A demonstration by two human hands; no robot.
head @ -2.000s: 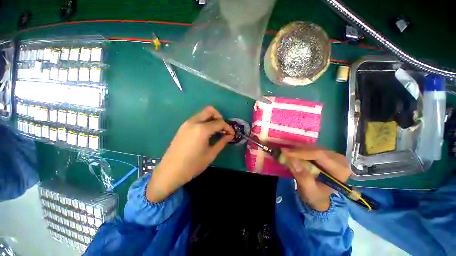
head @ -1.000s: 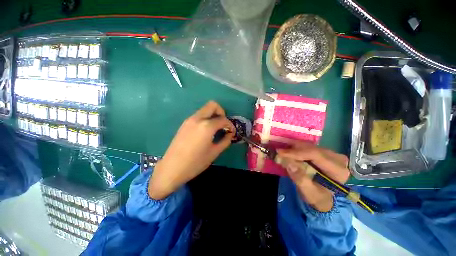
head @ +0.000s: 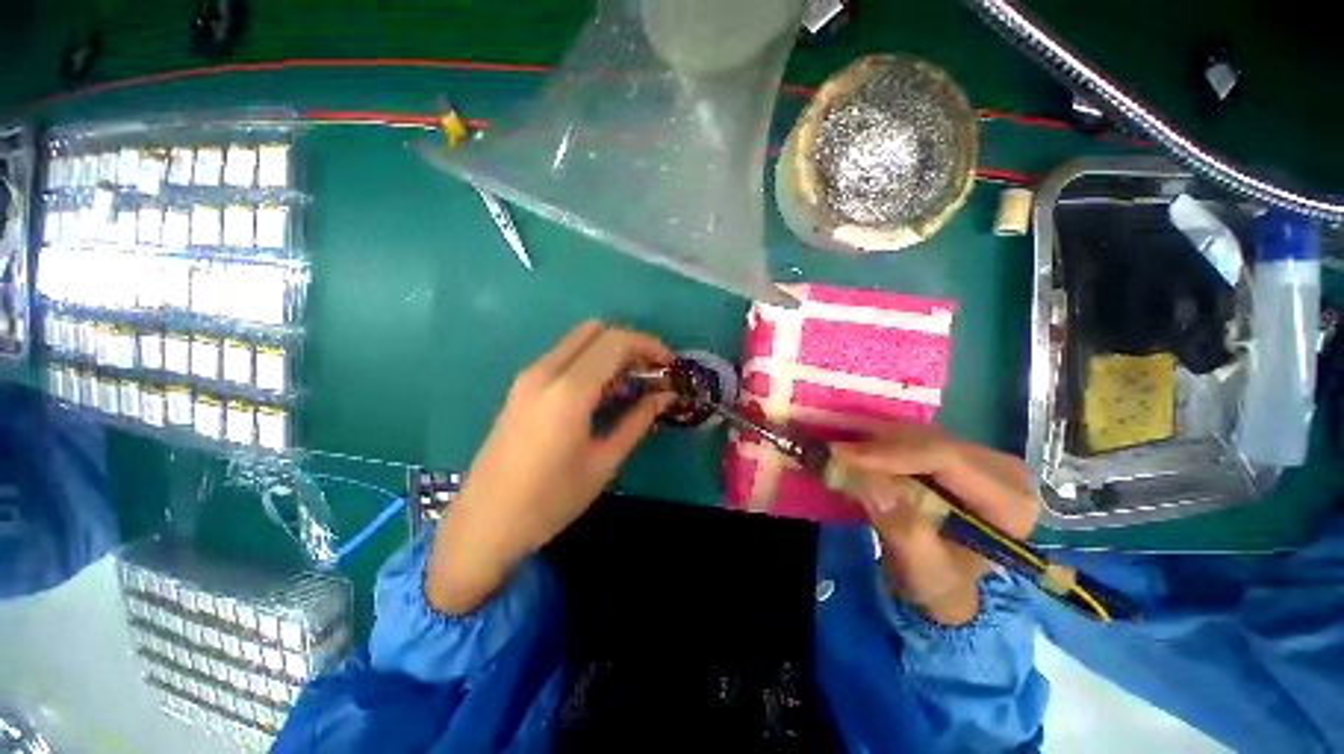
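Observation:
My right hand [head: 943, 494] holds the soldering iron [head: 966, 533] like a pen, its wrist side over the pink wrapped pad [head: 870, 349]. The iron's metal tip points left and meets the black round device unit [head: 690, 395]. The unit lies on a whitish round holder [head: 721, 377] on the green mat. My left hand [head: 568, 420] is at the unit's left side, its thumb and fingers pinched at the unit's edge around something small and dark. The fingers partly hide the unit, and the exact contact is too small to tell.
A clear hood [head: 649, 162] hangs beyond the unit. Metal wool [head: 884, 148] stands in a bowl. At right is a metal tray [head: 1041, 346] with a yellow sponge [head: 1129, 401] and a bottle [head: 1279, 354]. Tweezers [head: 504, 224] lie at left, near a clear cell tray [head: 170, 280]. Blue sleeves show at both sides.
My left fingers have shifted slightly at the unit, and the dark piece between them has changed angle. The iron stays at the unit. The whole view has shifted a little.

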